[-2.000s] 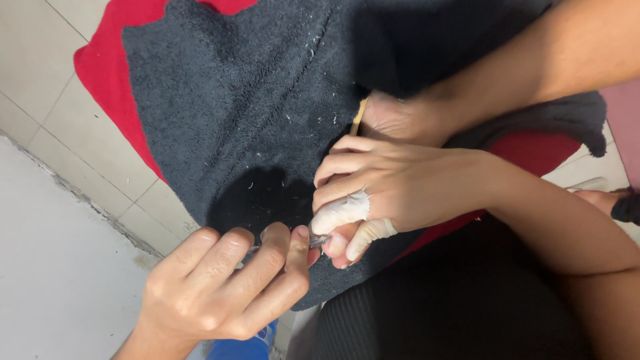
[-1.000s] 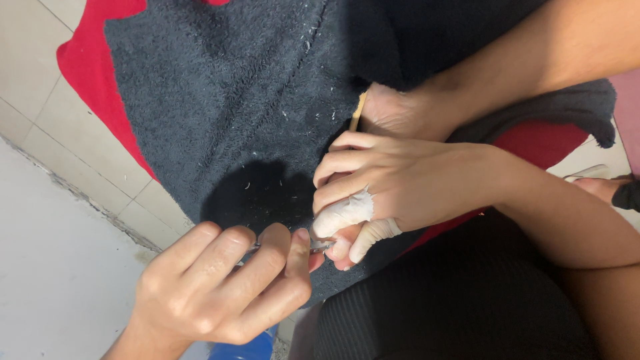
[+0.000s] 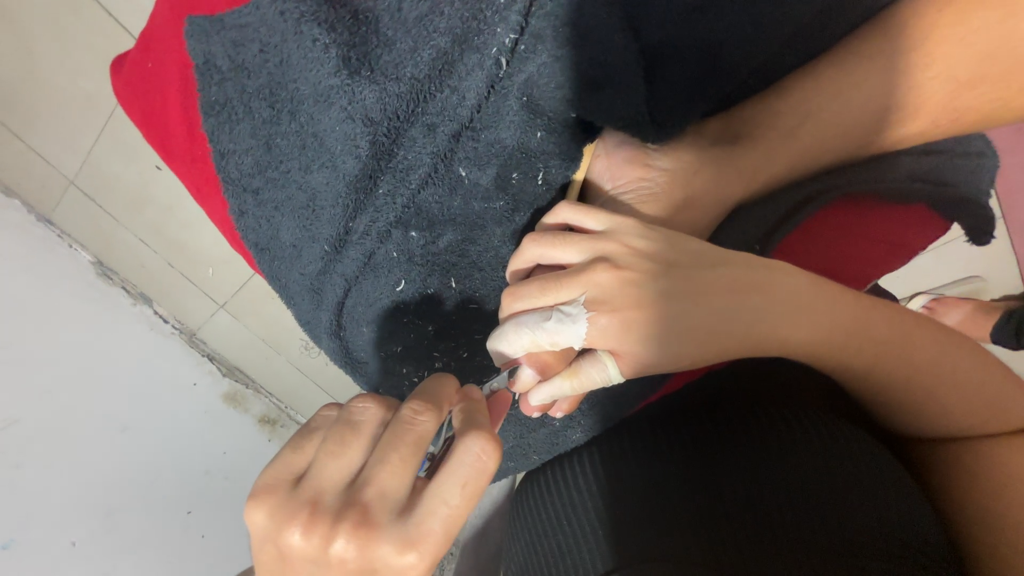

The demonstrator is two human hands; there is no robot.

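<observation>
Pinched between thumb and fingers, metal nail nippers (image 3: 498,383) are in my left hand (image 3: 376,472), at the lower left. Their jaws meet a toe (image 3: 524,378) at the nail; the handles are mostly hidden by my fingers. My right hand (image 3: 640,288) lies over another person's bare foot (image 3: 640,172) and grips its front part. White wrapping covers the index finger (image 3: 540,332) and thumb (image 3: 578,378) of my right hand, which hold the toes from both sides. Much of the foot is hidden under this hand.
A dark grey towel (image 3: 384,160) with small pale scraps lies under the foot, over a red cloth (image 3: 172,136). Tiled floor (image 3: 152,224) and a light wall or panel (image 3: 104,400) are at the left. Black ribbed clothing (image 3: 680,480) is below; another foot (image 3: 964,316) is at right.
</observation>
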